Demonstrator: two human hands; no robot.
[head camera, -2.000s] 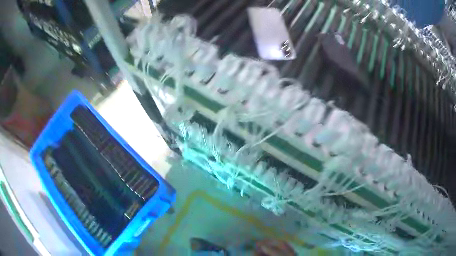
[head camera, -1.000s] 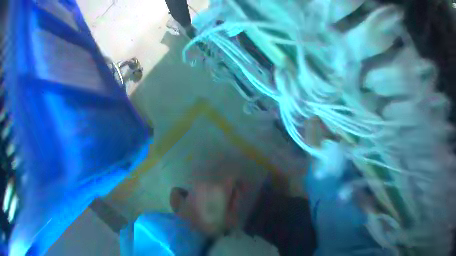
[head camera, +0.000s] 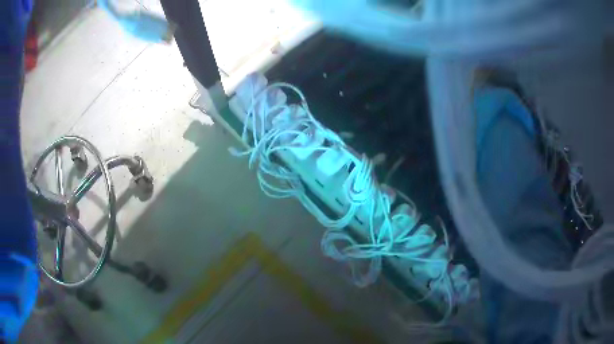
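The rack's lower edge runs diagonally through the middle, with white blocks and looped white cables along it. A thick, blurred white cable loop hangs close in front at the right. Behind it is a blue sleeve-like shape with a small brownish patch, seemingly part of my right hand, at its top. Fingers and anything held there cannot be made out. My left hand is not in view. A deep-blue surface, apparently the tray, is cut off at the left edge.
A swivel chair base with a metal ring and castors stands on the pale floor at the left. A dark rack post comes down at the top. Yellow floor lines meet in a corner below the rack. A blurred light-blue object is at the top left.
The view has swung and shifted left. The blue tray has moved mostly out at the left edge. The chair base shows fully, and the lower rack edge is clearer.
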